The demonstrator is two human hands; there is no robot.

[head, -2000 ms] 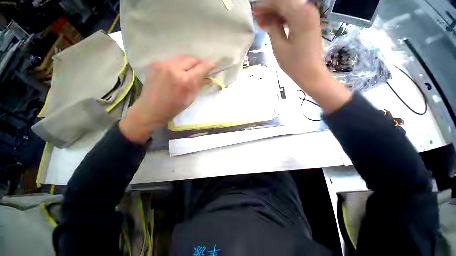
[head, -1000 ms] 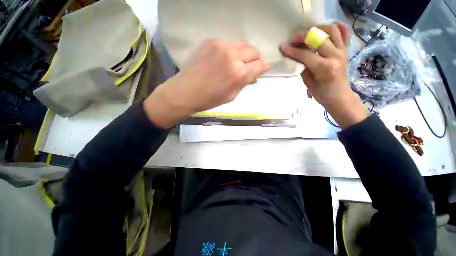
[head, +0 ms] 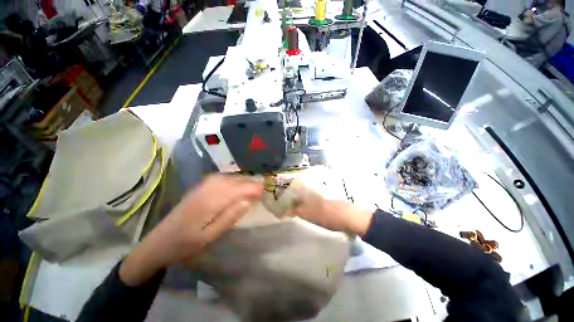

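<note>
A beige bag body (head: 277,267) lies below the sewing machine head (head: 255,143), its lower part hanging toward me, blurred. My left hand (head: 211,210) is blurred over the bag's upper left part; whether its fingers grip the cloth is not clear. My right hand (head: 308,204) is at the bag's upper edge just below the head, its fingers closed on the cloth, partly blurred. A small brass-coloured clamp (head: 272,183) shows between the hands under the head.
Folded beige bags with yellow edges (head: 94,170) are stacked on the left table. At right are a clear plastic bag of dark fittings (head: 428,173), a brown-and-gold cluster (head: 482,244), a black cable and a control screen (head: 440,85). A person (head: 546,28) is at the far upper right.
The view has tilted up, bringing the machine head in. The bag has moved from raised in front of me to under the head, with both hands at its upper part.
</note>
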